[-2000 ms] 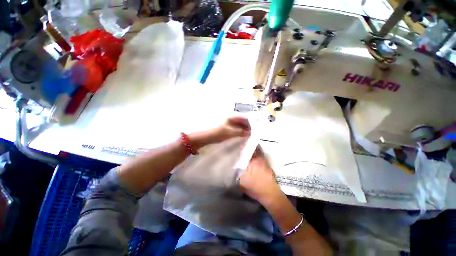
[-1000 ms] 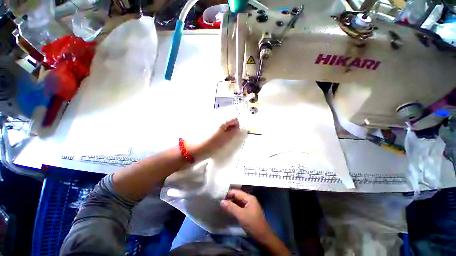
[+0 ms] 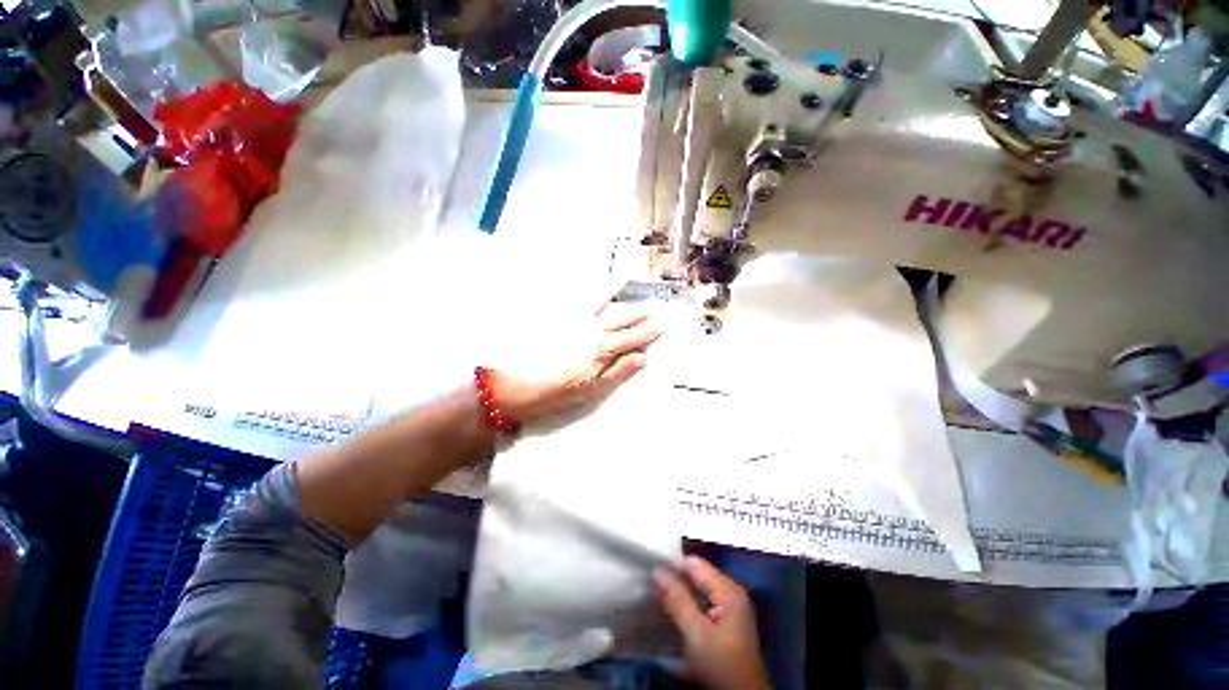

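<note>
A white fabric piece [image 3: 573, 539] runs from near the needle over the table's front edge towards my lap. My left hand [image 3: 593, 371], with a red bead bracelet at the wrist, lies flat on its upper part, fingers spread, just in front of the presser foot [image 3: 708, 263]. My right hand [image 3: 710, 613] is below the table edge and pinches the fabric's right side between thumb and fingers. The fabric's top end blends with the bright table, so I cannot tell whether it is under the foot.
The cream sewing machine head [image 3: 997, 223] fills the right. Another white piece [image 3: 863, 391] lies under its arm. A long white panel [image 3: 364, 175] and a red bag [image 3: 229, 148] are at left. A blue tool [image 3: 508, 155] hangs behind the needle. A blue crate [image 3: 162, 566] stands below the table.
The fabric is unfolded and hangs flatter. My left hand has opened from a pinch to lie flat near the needle. My right hand has moved down and to the right along the fabric's side.
</note>
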